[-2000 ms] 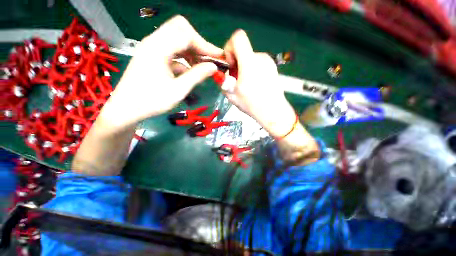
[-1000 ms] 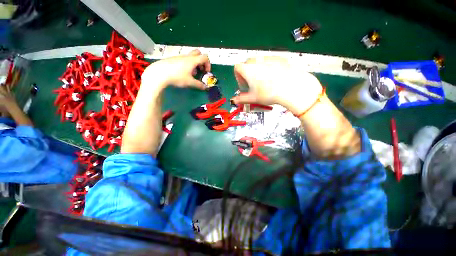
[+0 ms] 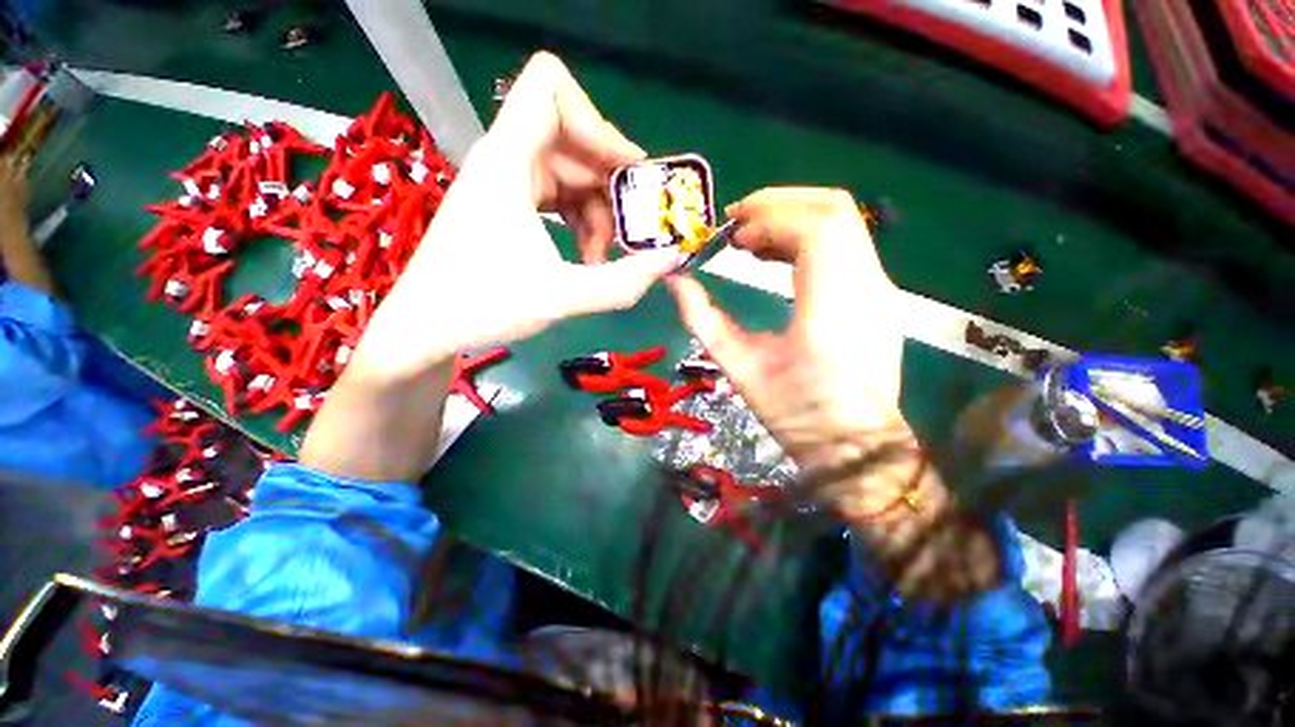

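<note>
My left hand (image 3: 533, 234) holds an open watch case (image 3: 662, 202), a dark rounded square with white and gold parts inside, up in front of me. My right hand (image 3: 810, 291) pinches a thin dark piece (image 3: 709, 246) at the case's lower right corner. The piece is tilted and seems joined to the case by a gold part. Several red spring clamps with dark pieces, one of them here (image 3: 656, 408), lie below my hands, some on a crinkled clear plastic bag (image 3: 731, 433).
A heap of red clamps (image 3: 284, 256) lies at left, more lower left. A blue tray (image 3: 1143, 412) with sticks, a blurred bottle (image 3: 1044, 412), a red stick (image 3: 1069, 568) and a fan (image 3: 1221, 625) are at right. Small units (image 3: 1014, 270) sit beyond the rail. Another person's arm shows far left.
A second ago my left hand held the open unit lower, with my right hand at the clamps. Both hands are now together, the unit raised and the right hand on its dark piece. The view has shifted.
</note>
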